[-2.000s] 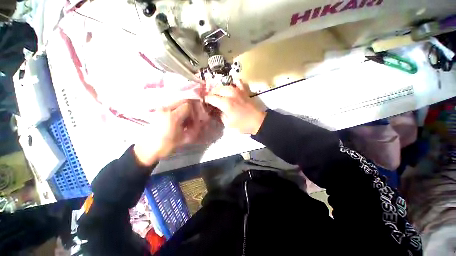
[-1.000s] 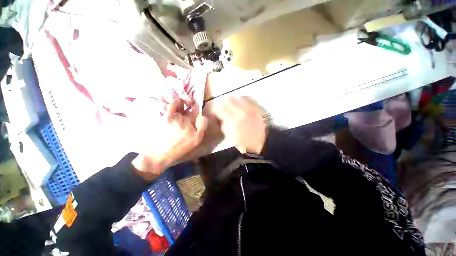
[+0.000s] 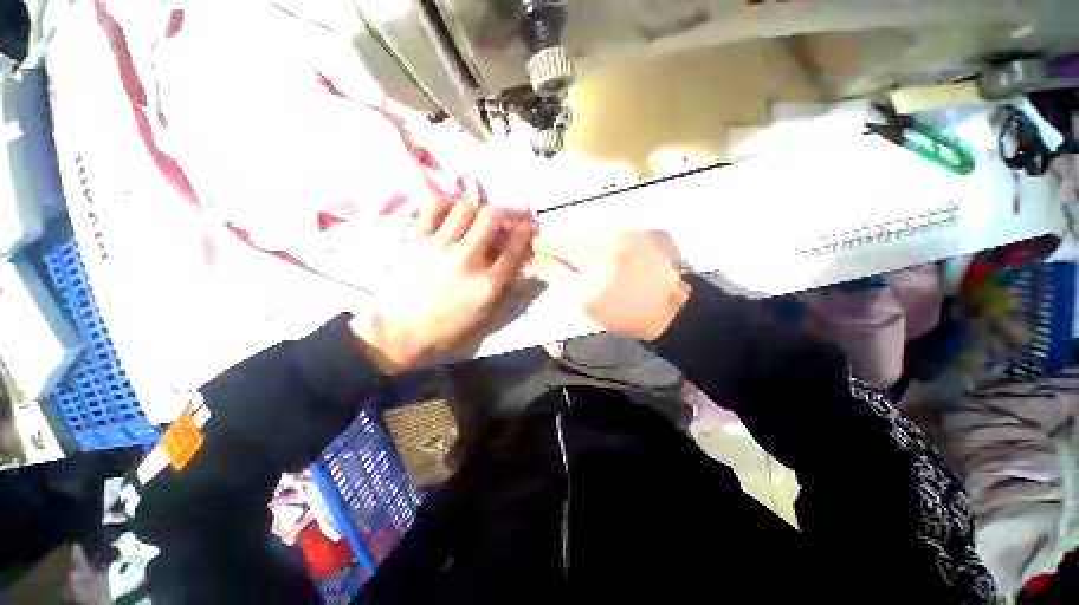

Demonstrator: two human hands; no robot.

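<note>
A large pale pink garment panel (image 3: 272, 154), washed out by glare, lies spread left of the sewing machine's needle area (image 3: 547, 118). My left hand (image 3: 456, 266) is at the panel's near right edge, its fingers curled on the pink fabric. My right hand (image 3: 621, 278) is just right of it, fingertips reaching to the left fingers. Both hands are nearer to me than the presser foot area. Whether the right fingertips pinch fabric cannot be told through blur and glare.
Green-handled snips (image 3: 941, 144) and black-handled scissors (image 3: 1020, 140) lie on the right of the white table (image 3: 757, 242). Blue crates stand at the left (image 3: 89, 355) and below the table (image 3: 367, 473). Pink fabric pieces (image 3: 870, 319) hang at the right, with more fabric (image 3: 1018, 473) heaped lower right.
Both hands moved from the presser foot back toward me. My right hand has shifted right, and my left hand's fingers have closed at the fabric edge. The camera view has shifted.
</note>
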